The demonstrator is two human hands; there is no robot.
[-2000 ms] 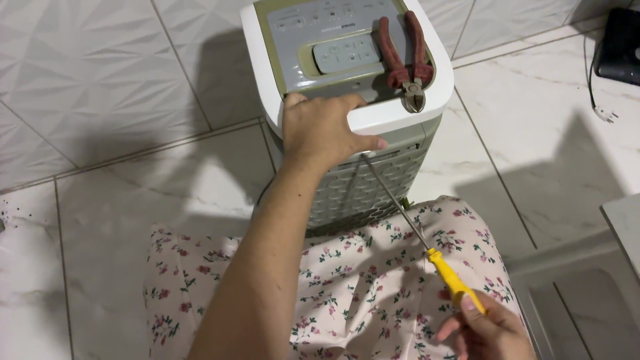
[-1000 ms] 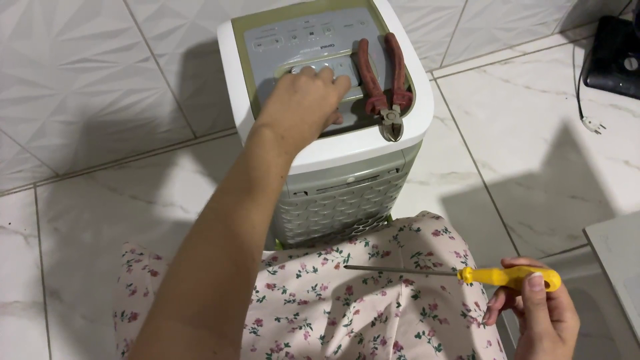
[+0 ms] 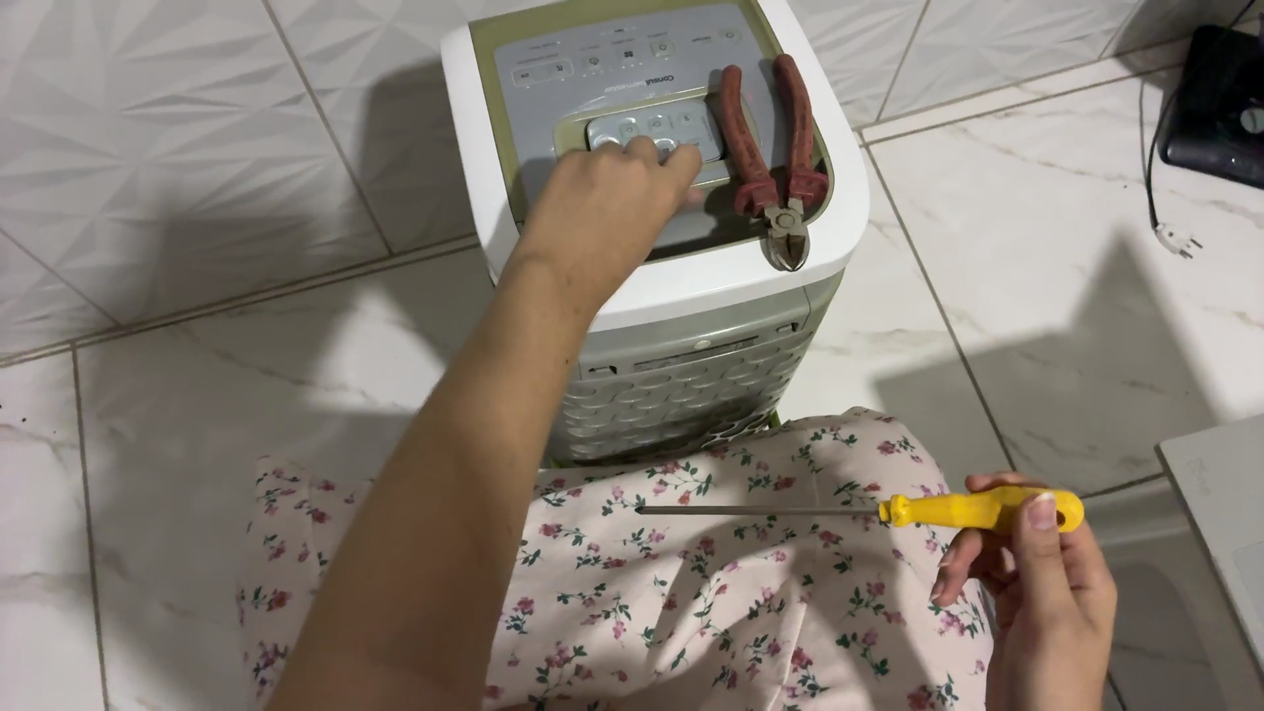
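Note:
My right hand (image 3: 1037, 573) holds a screwdriver (image 3: 948, 510) by its yellow handle, the thin metal shaft pointing left above the flowered cloth on my lap. My left hand (image 3: 617, 197) reaches over the top of a white and grey air cooler (image 3: 538, 79), its fingertips at the near edge of a grey remote control (image 3: 657, 128) lying in a recess; whether they grip it is hidden. Diagonal cutting pliers (image 3: 775, 158) with worn red handles lie on the cooler's top, right of that hand, jaws toward me at the white rim.
Flowered cloth (image 3: 691, 592) covers my lap, close to the cooler's textured front. A white plug (image 3: 1175, 240) on a cord and a black object (image 3: 1220, 109) lie on the tiled floor at the right. A pale panel edge (image 3: 1224, 513) stands at lower right.
My left hand has moved from the cooler's front rim to the remote control. The screwdriver's tip has left the cooler's front, and its shaft now lies level over my lap.

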